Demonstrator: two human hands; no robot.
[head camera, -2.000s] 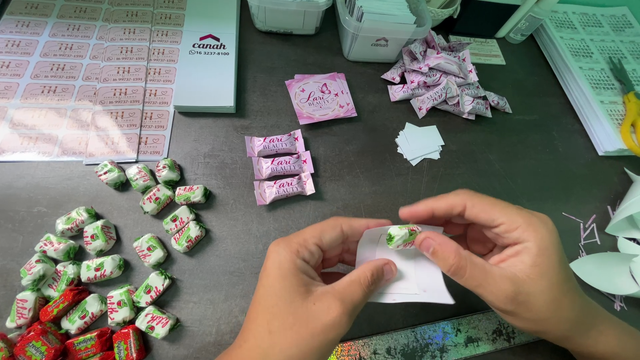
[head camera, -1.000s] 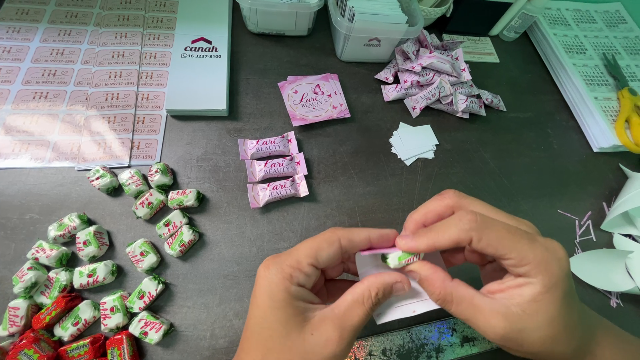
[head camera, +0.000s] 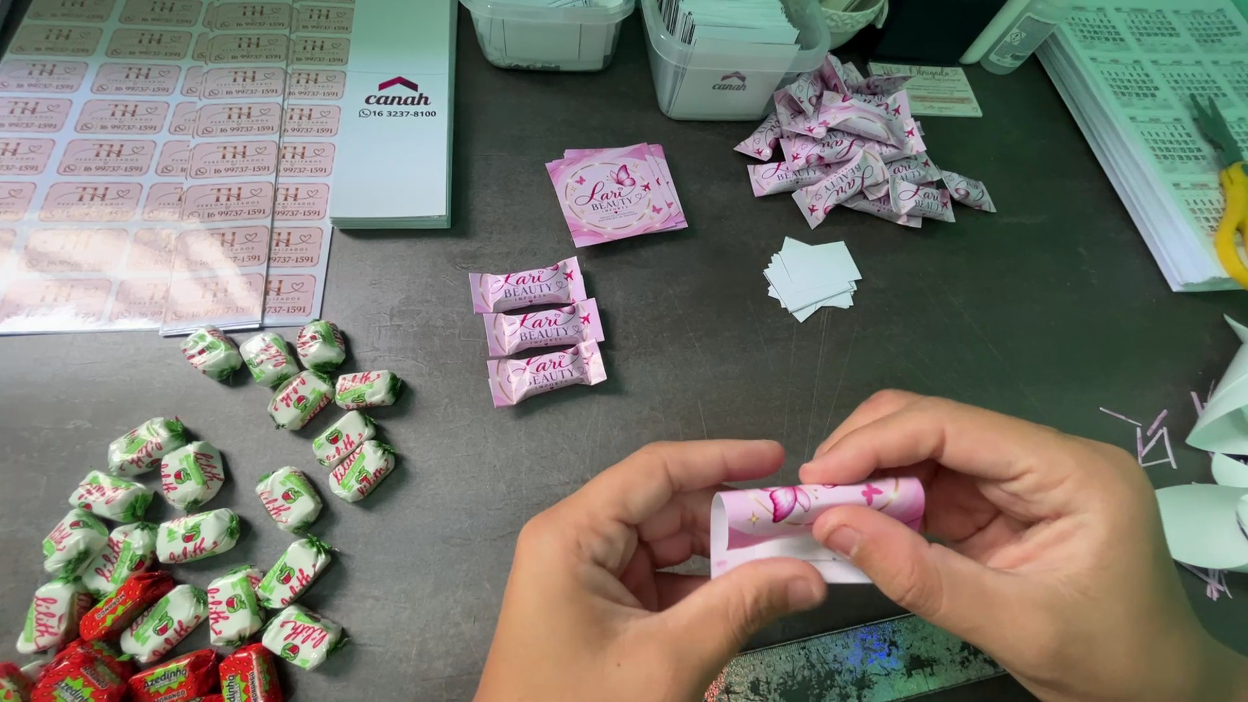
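A pink printed paper wrapper (head camera: pixel 814 526), rolled into a tube with its white inner face showing below, is held between my two hands. My left hand (head camera: pixel 648 565) has its thumb on the lower left of the paper and its index finger above it. My right hand (head camera: pixel 975 546) pinches the right part between thumb and fingers. The candy is hidden by the paper. Three pink wrapped candies (head camera: pixel 536 334) lie in a column to the upper left of my hands. A stack of square pink printed papers (head camera: pixel 618 195) lies beyond them.
White-green wrapped candies (head camera: pixel 198 534) and red ones (head camera: pixel 175 675) lie at left. Farther back are sticker sheets (head camera: pixel 127 175), a notepad (head camera: pixel 393 136), plastic tubs (head camera: pixel 726 78) and a heap of pink wrapped candies (head camera: pixel 858 146). White paper pieces (head camera: pixel 812 278), yellow-handled scissors (head camera: pixel 1230 210) and a patterned strip (head camera: pixel 858 663) also lie about.
The green-and-white candy that showed on the paper between my fingers is now out of sight. The paper has been rolled over, with its pink printed side outward.
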